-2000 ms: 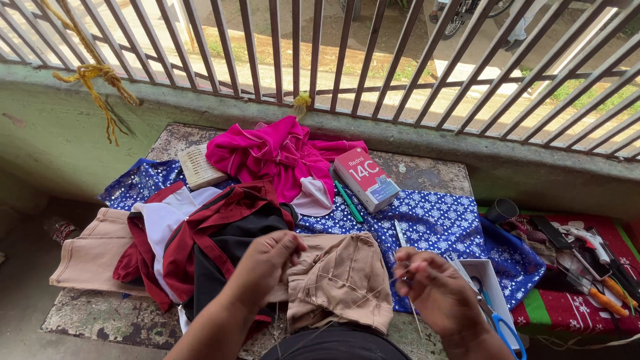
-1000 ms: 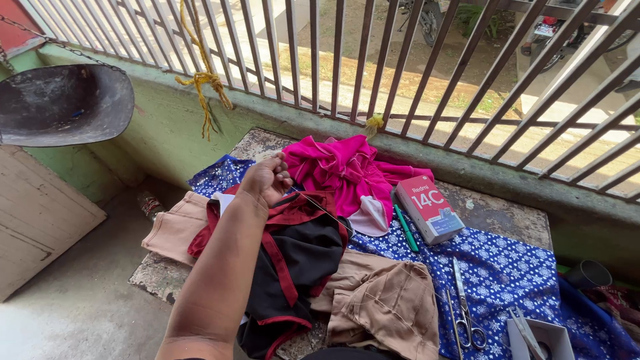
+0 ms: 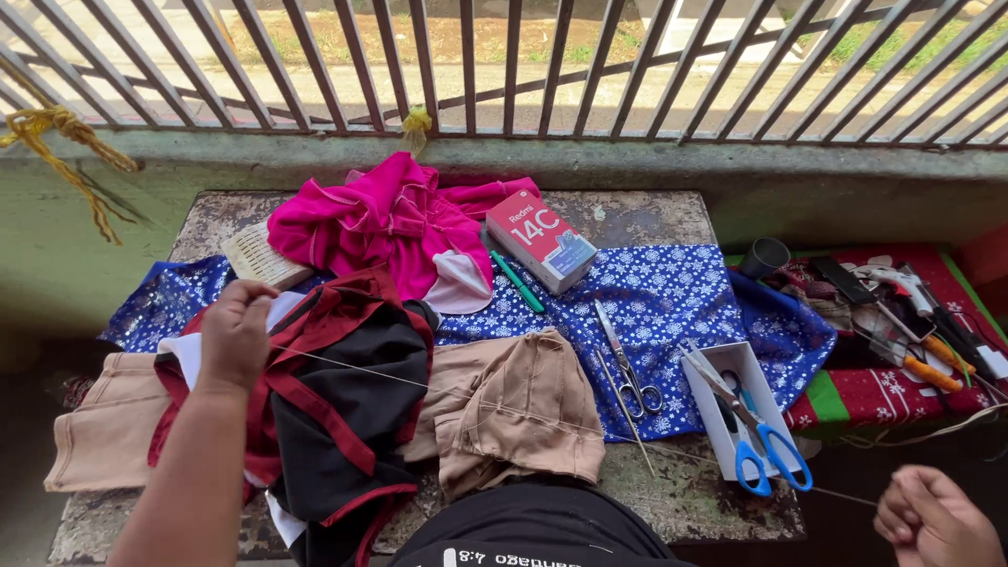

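A pale thread (image 3: 354, 366) runs across the view between my two hands. My left hand (image 3: 236, 335) pinches one end above the dark red and black garment (image 3: 339, 394). At the lower right, past the table's edge, my right hand (image 3: 933, 512) is closed around the other end. Beige fabric (image 3: 528, 409) lies below the thread. Metal scissors (image 3: 624, 362) and a thin stick (image 3: 626, 413) rest on the blue snowflake cloth (image 3: 661, 291). Blue-handled scissors (image 3: 748, 433) lean in a white open box (image 3: 713, 417).
Magenta fabric (image 3: 386, 220), a Redmi phone box (image 3: 542, 240), a green pen (image 3: 516, 282) and a cream slotted block (image 3: 264, 256) sit farther back on the worn table (image 3: 646, 213). A dark cup (image 3: 764, 257) and tools stand at right on red cloth (image 3: 858, 394). Metal bars rise behind.
The right hand, out of view one second ago, is now at the lower right, with the thread stretched between both hands. The view has swung to the right.
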